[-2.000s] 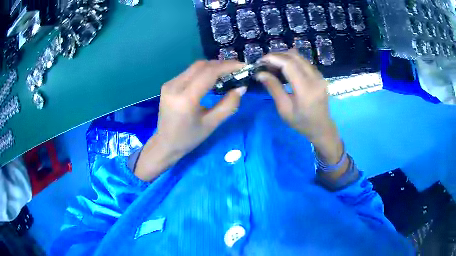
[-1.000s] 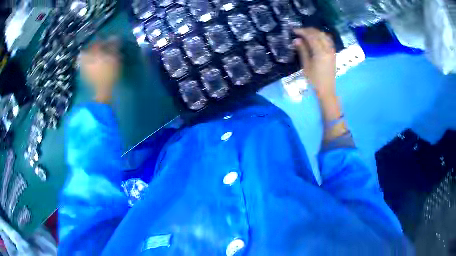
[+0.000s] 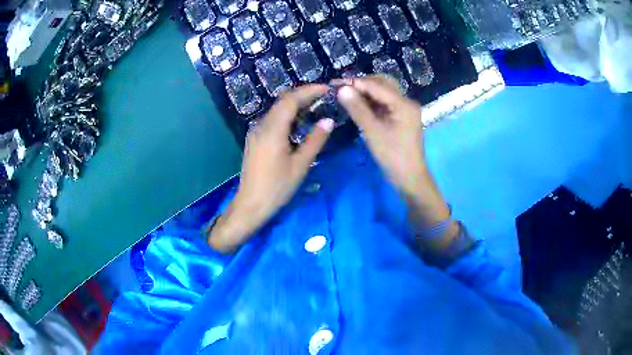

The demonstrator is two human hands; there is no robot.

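Note:
My left hand (image 3: 277, 149) holds a small shiny case (image 3: 320, 113) between thumb and fingers, over the near edge of the black blister tray (image 3: 215, 87). My right hand (image 3: 383, 125) is beside it, its thumb and fingertips pinched together at the upper side of the case. Whether a tiny piece is between the right fingertips cannot be told. The tray holds rows of silvery octagonal cases (image 3: 303, 59). My hands hide part of its nearest row.
A loose pile of cases (image 3: 73, 104) lies on the green mat (image 3: 163, 114) at the left. Narrow strips of small parts (image 3: 19, 260) lie at the far left. A clear blister tray (image 3: 533, 17) is at the upper right. A white perforated edge (image 3: 468, 95) shows beside the black tray.
My left hand has come from near the loose pile to the tray's near edge and now holds a case. My right hand has moved left from the tray's right part to meet it.

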